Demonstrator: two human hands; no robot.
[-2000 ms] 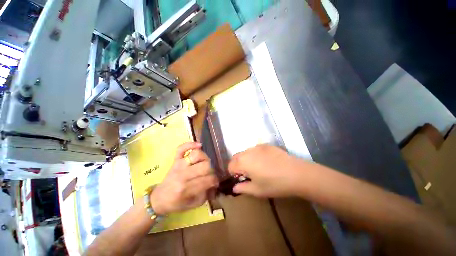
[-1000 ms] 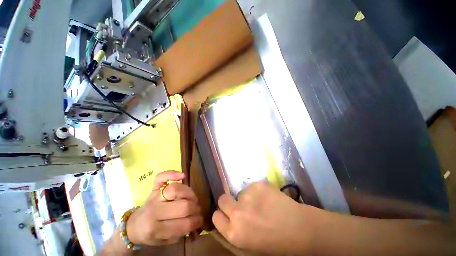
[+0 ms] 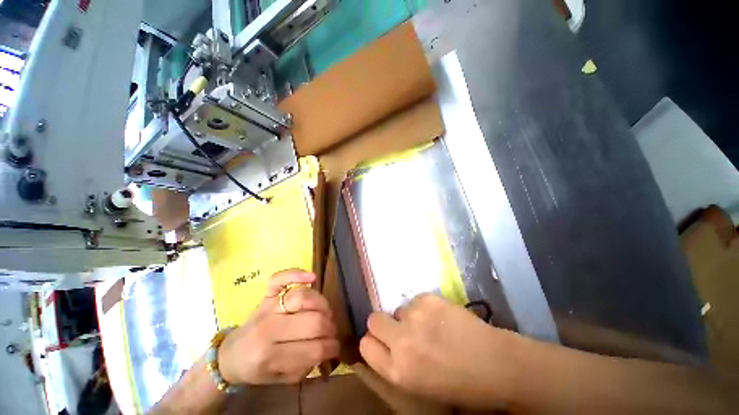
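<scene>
The yellow sewing template (image 3: 251,251) with a handwritten number lies left of centre. A dark brown fabric strip (image 3: 322,243) runs along its right edge. The clear template window (image 3: 397,223), edged in yellow, lies to the right, with a dark strip along its left side. The brown garment panel (image 3: 365,97) shows behind and below them. My left hand (image 3: 284,336) is closed at the template's lower right edge, pinching the strip there. My right hand (image 3: 429,348) has its fingers closed at the window's lower left corner; what its fingertips hold is hidden.
The white machine head (image 3: 73,146) stands at left, with the metal clamp carriage (image 3: 219,130) and black cable behind the template. A pale metal bar (image 3: 494,194) lies right of the window on the grey table (image 3: 583,211). Brown pieces (image 3: 717,259) lie at far right.
Since two seconds ago, both hands have moved apart slightly, and the brown strip now stands folded along the template's edge. The clear window's lower part has a yellow band and black loop showing.
</scene>
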